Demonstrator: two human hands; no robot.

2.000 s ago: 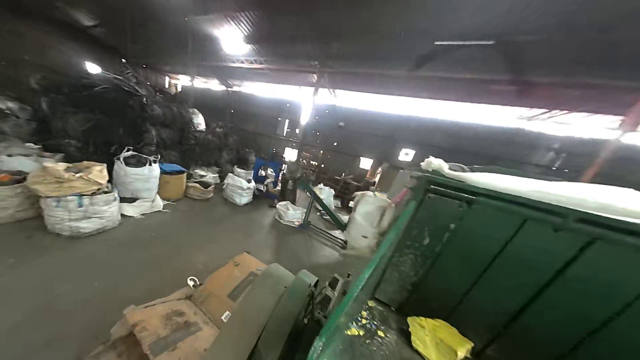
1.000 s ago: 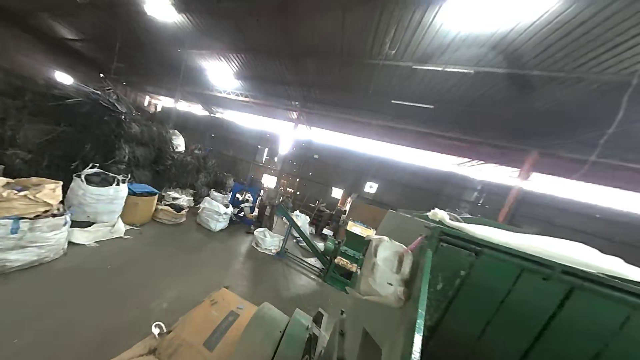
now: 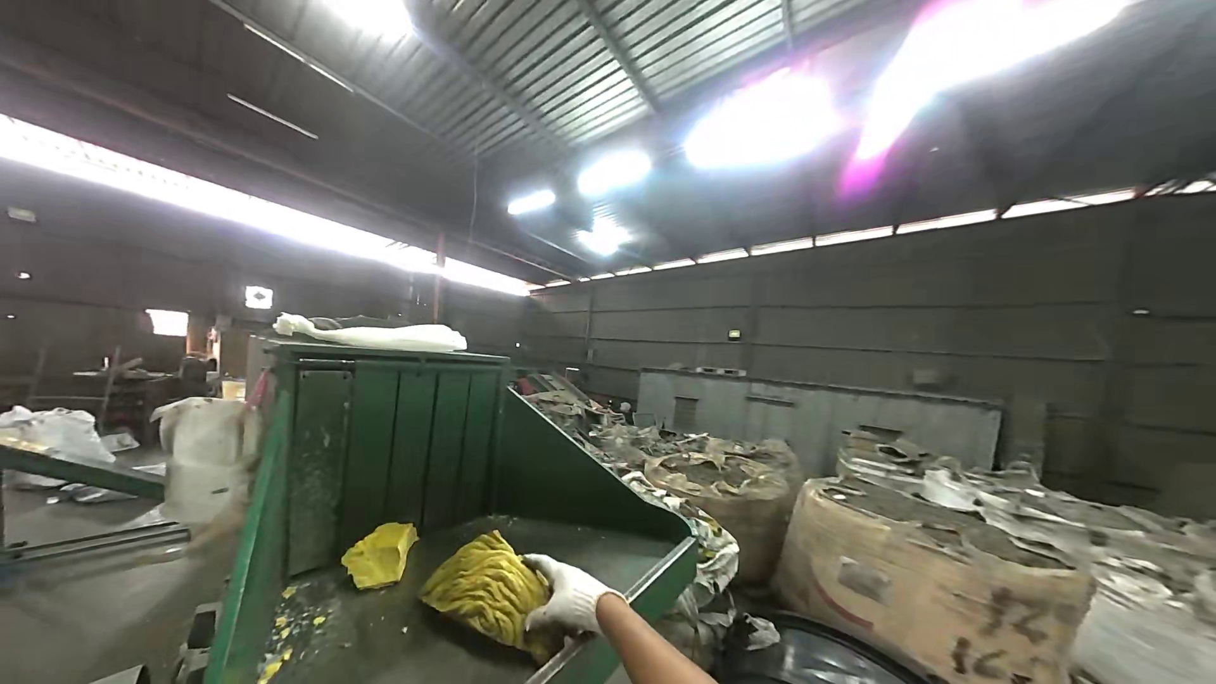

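Observation:
My right hand [image 3: 568, 597], in a white glove, grips the right side of a ridged yellow lump [image 3: 489, 591], which looks like plastic, at the front edge of a green metal hopper [image 3: 389, 437]. A smaller yellow piece [image 3: 380, 556] lies left of it on the hopper floor, near scattered yellow and pale crumbs [image 3: 302, 622]. Where the lump rests beneath the glove is partly hidden. My left hand is not in the frame.
A white sack [image 3: 380, 334] lies on the hopper's top edge. Large filled bulk bags [image 3: 912, 560] stand to the right, with a black round container [image 3: 807, 655] before them. Left of the hopper are a pale bag [image 3: 204, 456] and a green metal frame [image 3: 85, 470].
The view has swung far to the right. My gloved right hand, outside both earlier frames, is now in view holding the ridged yellow lump.

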